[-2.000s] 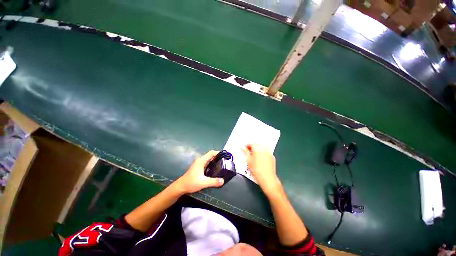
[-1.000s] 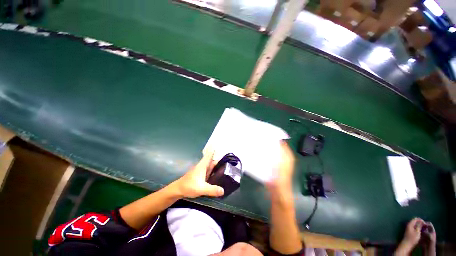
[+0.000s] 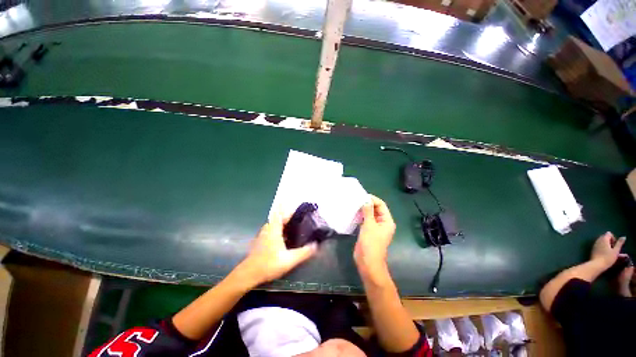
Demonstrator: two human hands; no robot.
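My left hand (image 3: 270,252) is closed around a black power adapter (image 3: 304,227) with a coiled black cord, held over the near edge of the label sheets. My right hand (image 3: 375,235) pinches the right edge of a white label sheet (image 3: 346,200) between thumb and fingers. This sheet is partly over another white sheet (image 3: 301,173) lying on the green bench. Whether a small sticker is at my fingertips cannot be told.
Two black adapters (image 3: 416,176) (image 3: 435,229) with cords lie right of the sheets. A white stack (image 3: 555,199) lies farther right, near another person's hands (image 3: 608,252). A carton (image 3: 544,326) with white-wrapped items is below the bench edge. A metal post (image 3: 326,77) stands behind.
The view has turned, bringing the carton with wrapped items into sight. My right hand was blurred over the sheet and now holds its right edge. My left hand still holds the adapter.
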